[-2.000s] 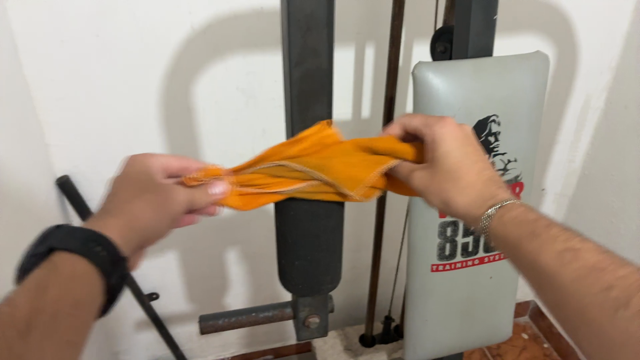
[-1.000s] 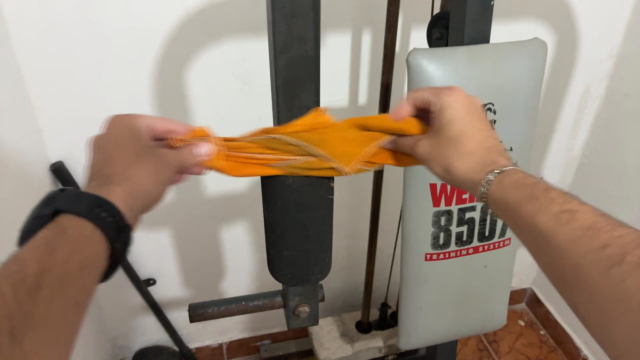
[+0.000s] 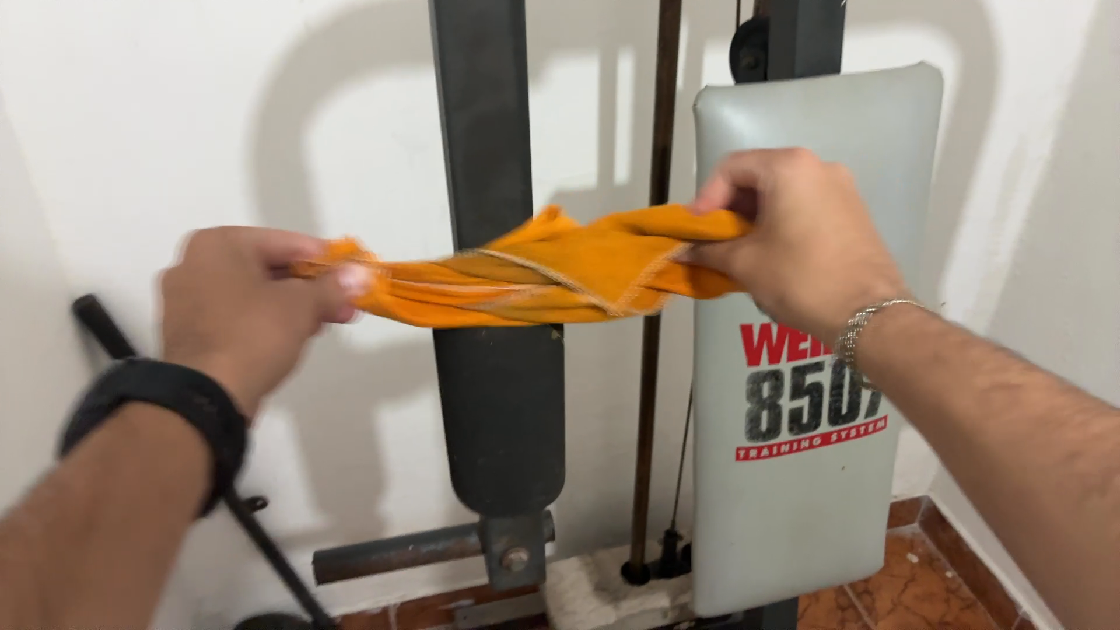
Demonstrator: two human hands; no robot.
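Observation:
An orange cloth (image 3: 542, 280), with pale stitched seams, is stretched sideways between my hands, bunched and partly twisted. My left hand (image 3: 249, 302), slightly blurred, pinches its left end between thumb and fingers; a black band is on that wrist. The right end is gripped by my right hand (image 3: 801, 236), which has a metal chain bracelet at the wrist. Behind the cloth stands the dark upright lever arm (image 3: 486, 122) of a weight machine; whether the cloth touches it I cannot tell. My right hand is in front of the grey padded backrest (image 3: 805, 525).
A metal peg (image 3: 398, 553) juts left from the foot of the dark arm. Right of that arm run a rusty guide rod (image 3: 647, 420) and a cable with a pulley (image 3: 750, 51). A black bar (image 3: 271, 547) leans at lower left. White walls meet a reddish tiled floor (image 3: 910, 586).
Both hands keep hold of the cloth's ends throughout. The cloth now looks a little more drawn out and narrower than two seconds ago.

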